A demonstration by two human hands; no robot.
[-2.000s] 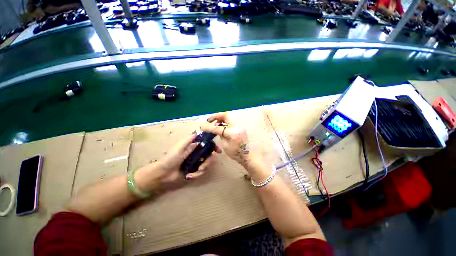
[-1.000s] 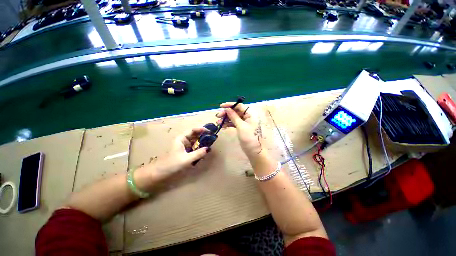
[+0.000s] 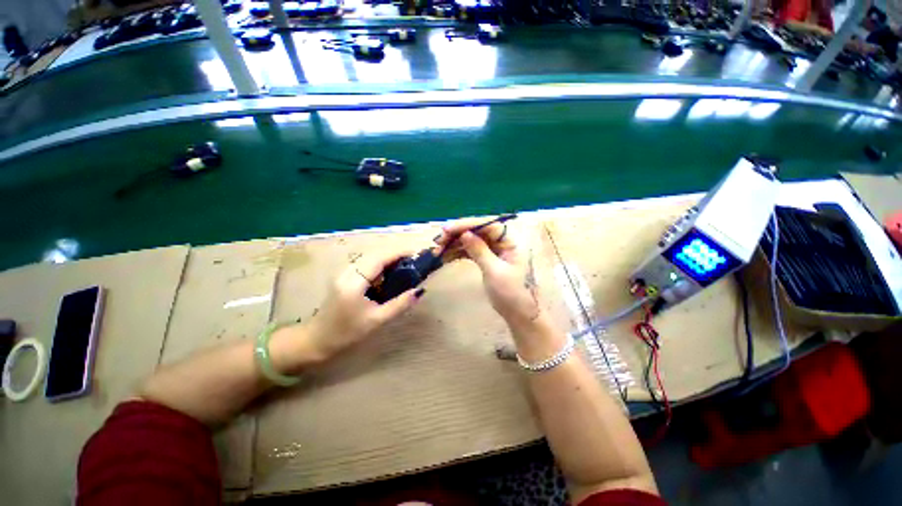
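Note:
A black electronic unit (image 3: 401, 278) is in my left hand (image 3: 358, 308), raised over the cardboard bench cover (image 3: 396, 415). My left fingers and thumb close around its housing. My right hand (image 3: 492, 265), to the right, pinches the thin black unit lead (image 3: 485, 224) between thumb and fingers. The tip of the lead points up and right past my fingertips. Part of the housing is hidden by my left fingers. The pale grey test cable (image 3: 605, 320) runs under my right wrist, and its connector (image 3: 506, 353) lies on the cardboard left of the wrist.
The white power supply (image 3: 737, 212) with lit blue display stands right, red and black power leads (image 3: 650, 346) below it. Beyond it is a tray of black parts (image 3: 826, 259). A smartphone (image 3: 74, 342) and tape roll (image 3: 24, 369) lie left. Black units (image 3: 382, 173) lie on the green conveyor belt (image 3: 554, 148).
My hands have gone from both being close on the unit to my right hand holding its lead, now lower and more slanted than a second ago. The view has shifted, moving the scene rightwards.

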